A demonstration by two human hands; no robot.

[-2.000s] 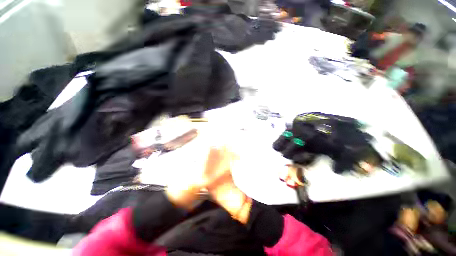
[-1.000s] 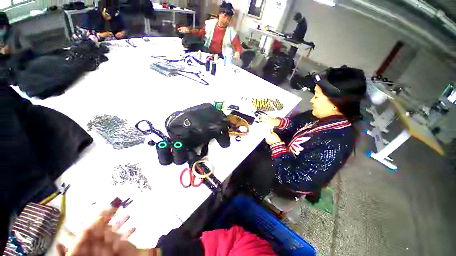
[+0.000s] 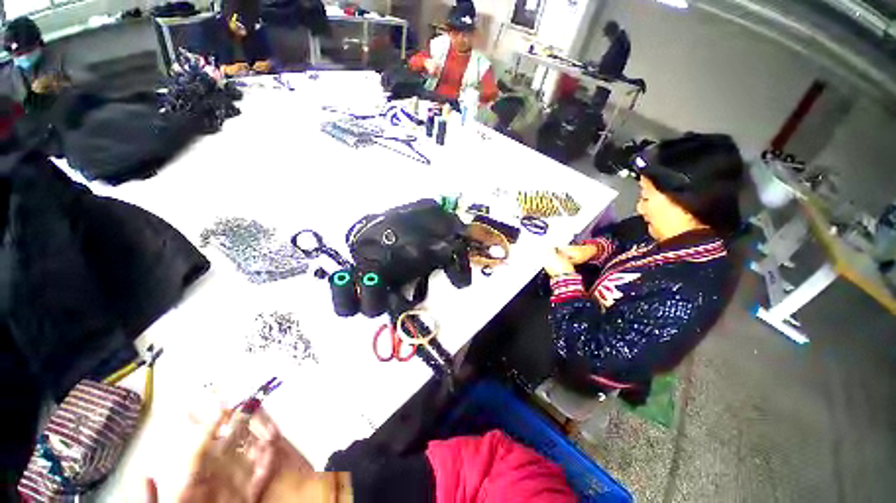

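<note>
Snips with dark blades and a reddish handle (image 3: 257,395) lie near the white table's front edge. My right hand (image 3: 241,454), blurred and reaching in from the lower right, is at their handle end; whether its fingers grip them is unclear. My left hand cannot be told apart clearly; a fingertip at the bottom edge may be part of it. A loose heap of silver bits (image 3: 281,337) lies just beyond the snips. A larger clear-grey bundle of silver trimmings (image 3: 253,250) lies behind that heap.
Striped pouch (image 3: 81,440) and yellow-handled pliers (image 3: 147,378) lie left. Black garments (image 3: 84,265) cover the left side. Thread cones (image 3: 356,295), black bag (image 3: 408,241) and red scissors (image 3: 386,343) lie right. A seated person (image 3: 644,295) and blue crate (image 3: 531,432) are beyond.
The view has swung right from the garment to the table's right side. Since one second ago, my right hand has moved slightly right, its fingers closer to the snips' handle.
</note>
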